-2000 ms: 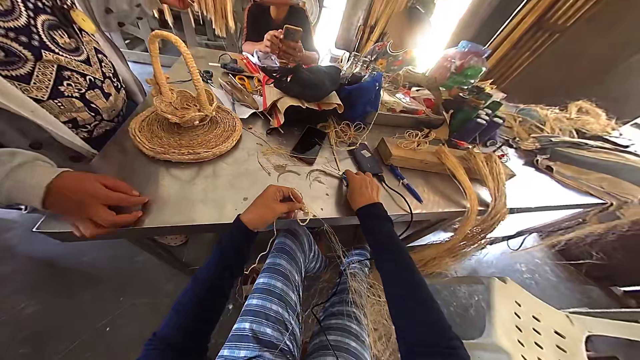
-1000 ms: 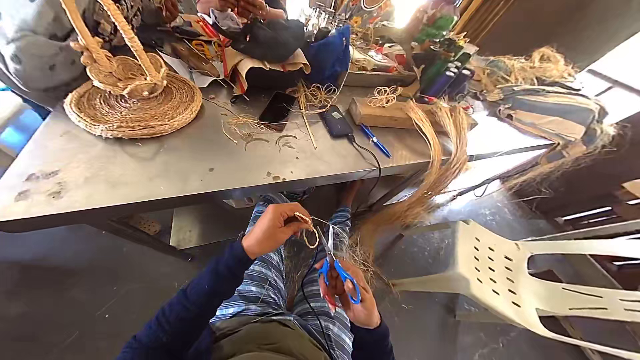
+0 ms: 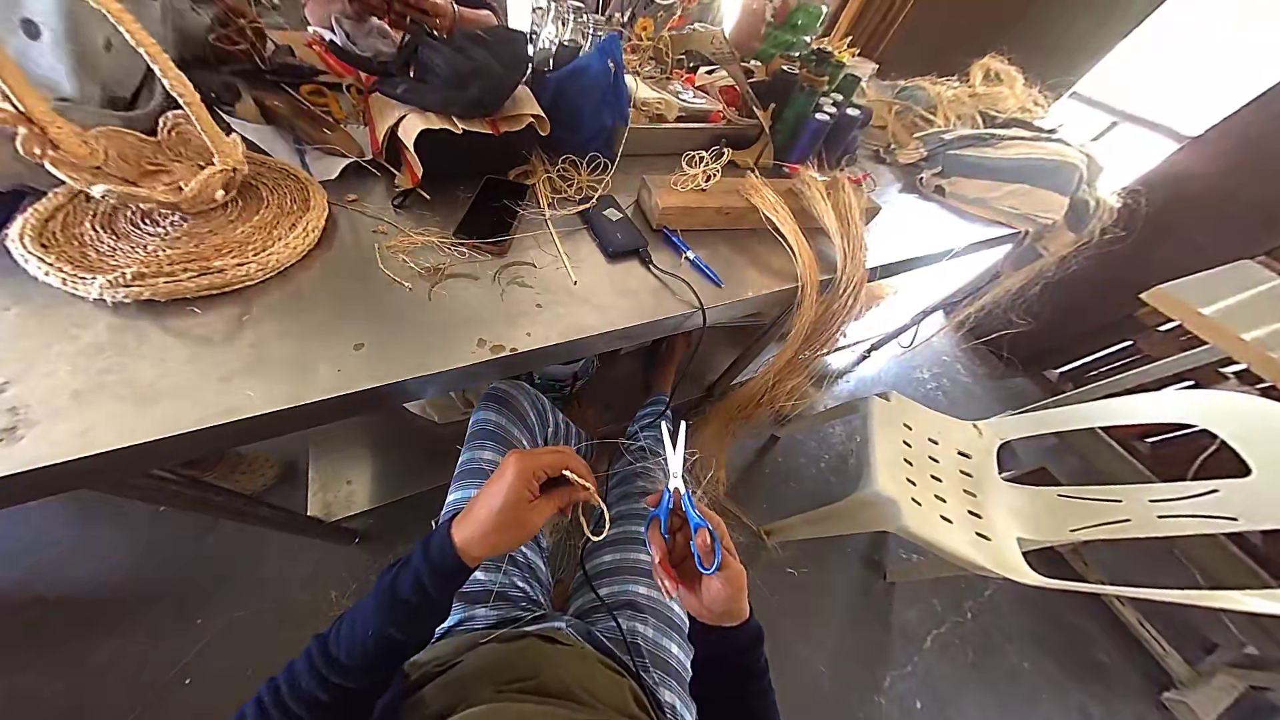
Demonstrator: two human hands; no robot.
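Observation:
Over my lap, my left hand (image 3: 525, 500) pinches a short braided fiber cord (image 3: 597, 512), whose end curls down from the fingers. Loose thin strands stretch from it to the right. My right hand (image 3: 702, 565) holds blue-handled scissors (image 3: 677, 485) with the fingers at the loops. The scissor blades point away from me and stand slightly apart, to the right of the cord. A hank of long tan fibers (image 3: 800, 300) hangs over the table's edge beyond my right hand.
The metal table (image 3: 250, 340) holds a woven basket (image 3: 170, 225), a phone (image 3: 492, 212), a black cabled device (image 3: 614, 228), a blue pen (image 3: 692, 257), a wooden block (image 3: 720, 203) and thread spools (image 3: 808, 137). A white plastic chair (image 3: 935, 480) stands at right. Another person's hands (image 3: 425, 14) are at the top.
My hands have moved from the table's edge to over my lap, and the scissors now show plainly in my right hand. The view has turned a good deal. The hand at the left is out of view.

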